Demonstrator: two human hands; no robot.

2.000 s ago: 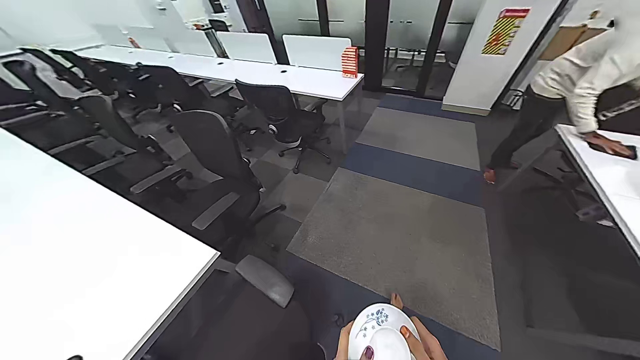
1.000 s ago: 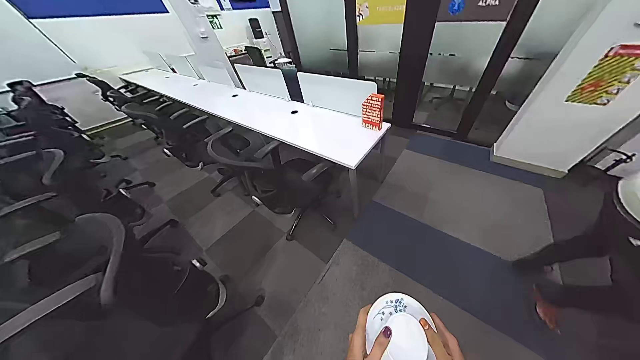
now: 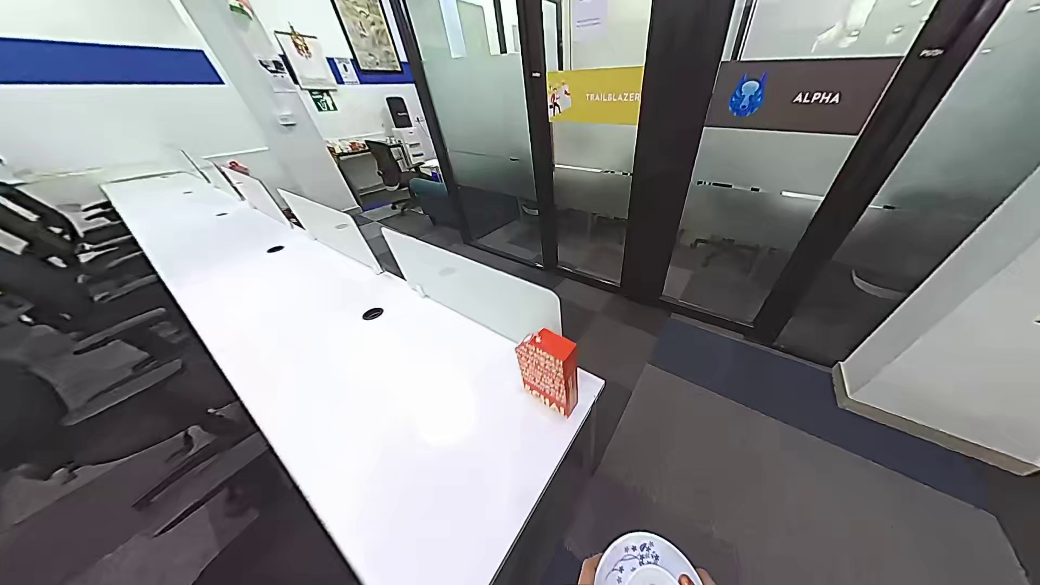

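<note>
At the bottom edge of the head view, a white plate with a blue floral pattern (image 3: 646,556) is held between both hands. My left hand (image 3: 589,569) grips its left rim, and only a bit of the fingers shows. Of my right hand (image 3: 704,576) a little shows at the right rim, with a fingertip over the plate. A smaller white round piece of crockery lies on the plate, mostly cut off by the frame. Ahead and to the left, a red and white printed paper bag (image 3: 548,372) stands upright on the near end corner of a long white desk (image 3: 390,439).
White divider panels (image 3: 479,284) line the desk's far side. Black office chairs (image 3: 97,406) stand along its left side. Dark-framed frosted glass doors (image 3: 780,203) are ahead, and a white wall (image 3: 959,366) is at the right. Carpeted floor (image 3: 731,463) runs between desk and wall.
The view has moved much closer to the long desk and the glass doors. The co-worker at the right in the earlier frames is out of view. Both hands still hold the plate.
</note>
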